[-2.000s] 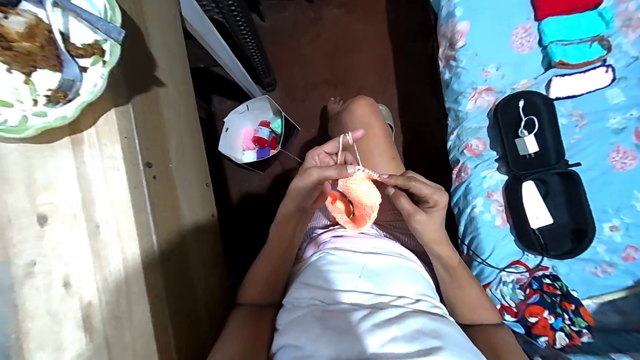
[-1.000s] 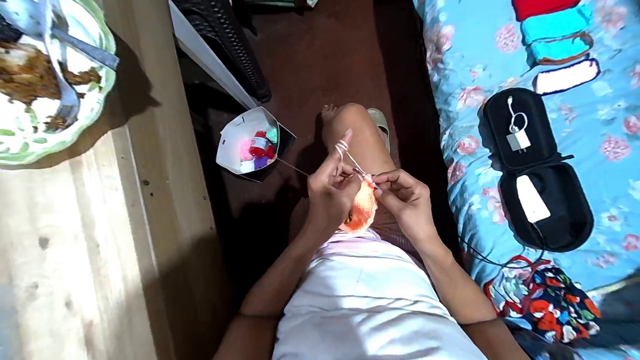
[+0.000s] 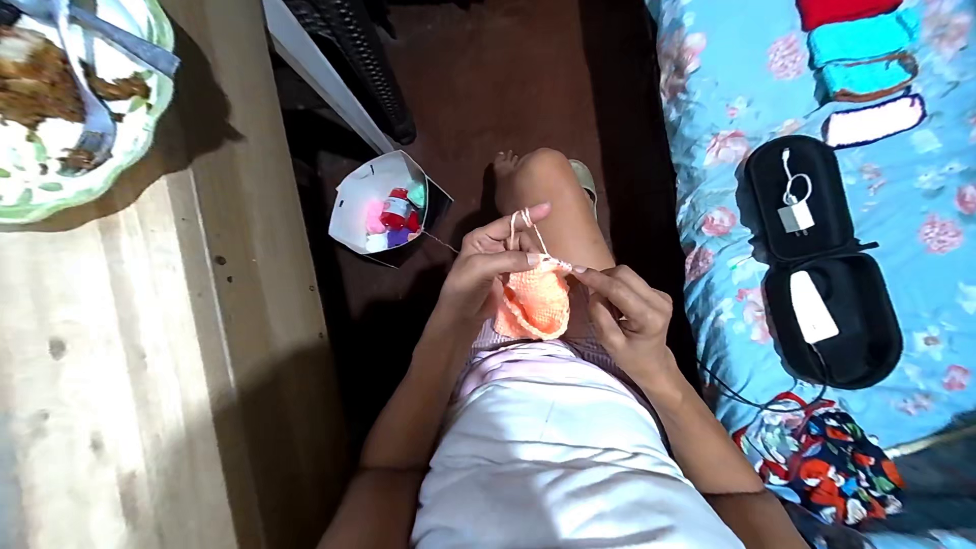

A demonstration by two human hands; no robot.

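A peach crocheted piece (image 3: 536,301) hangs above my lap, pinched at its top edge by my left hand (image 3: 488,263). Pale yarn (image 3: 526,219) loops round the raised index finger of that hand. My right hand (image 3: 629,309) is at the right end of the same edge, its fingers closed on something thin, perhaps a crochet hook that is mostly hidden. A strand of yarn runs from the left hand down to a white open box (image 3: 358,202) on the left, which holds a red yarn ball (image 3: 396,207) and pink, green, purple and white yarn.
On the left is a wooden table (image 3: 152,343) with a plate (image 3: 145,145) of food and cutlery. On the right, a flowered bedsheet (image 3: 717,99) bears an open black case (image 3: 877,328), a white charger (image 3: 796,216), folded knitted pieces (image 3: 869,76) and a patterned cloth (image 3: 839,465).
Since a second ago the peach piece has spread out and shows more of its face. My right hand has moved slightly away from my left hand.
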